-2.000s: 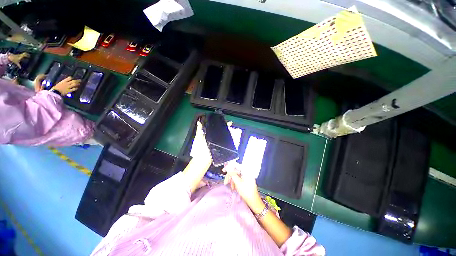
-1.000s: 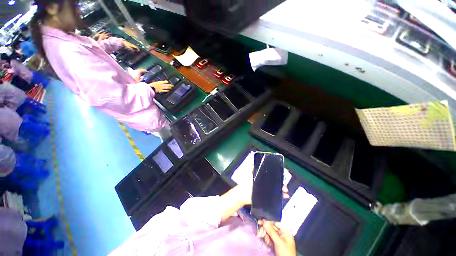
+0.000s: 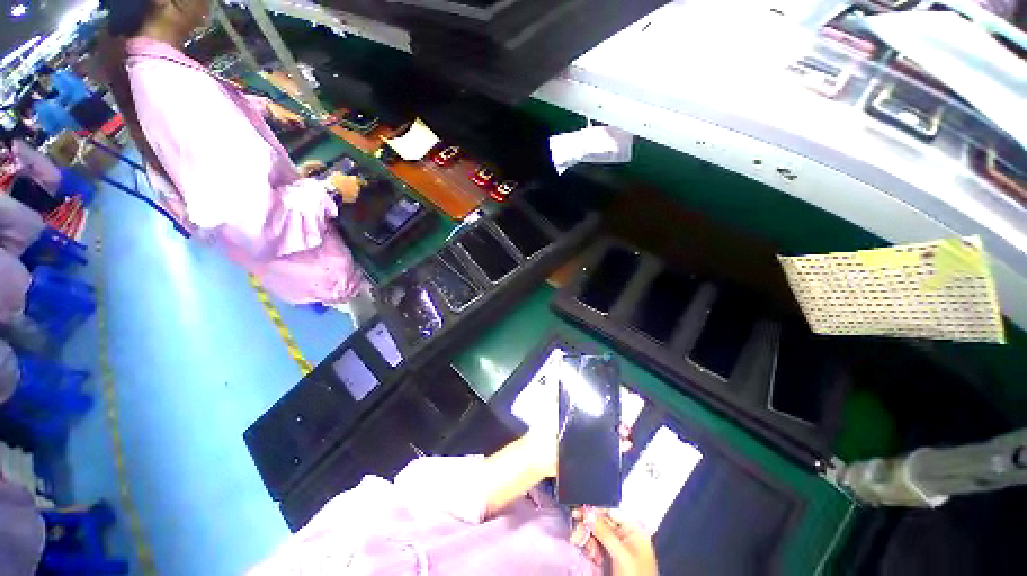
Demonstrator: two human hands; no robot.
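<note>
A smartphone (image 3: 589, 444) with a dark, glossy screen and a bright glare near its top is held upright in front of me. My left hand (image 3: 538, 459) holds it from behind at its left side, with fingertips showing at its right edge. My right hand (image 3: 614, 540) is at the phone's lower edge, fingers bent together; whether it holds a small thing is hidden. Below lies a black phone tray (image 3: 732, 520) with white-lit phones (image 3: 662, 478) in it, partly covered by the held phone.
Behind stands a tray of dark phones (image 3: 716, 334). Another phone tray (image 3: 458, 284) runs diagonally at left, with dark trays (image 3: 295, 433) nearer. A pale post (image 3: 957, 473) stands right. A dotted yellow sheet (image 3: 901, 290) and white scrap (image 3: 590, 146) hang from the shelf. A person (image 3: 225, 169) in pink works left.
The view swung left from the oldest frame, then shifted slightly. The held phone was tilted at first and is now more upright, with glare on its screen. The other person's hands moved.
</note>
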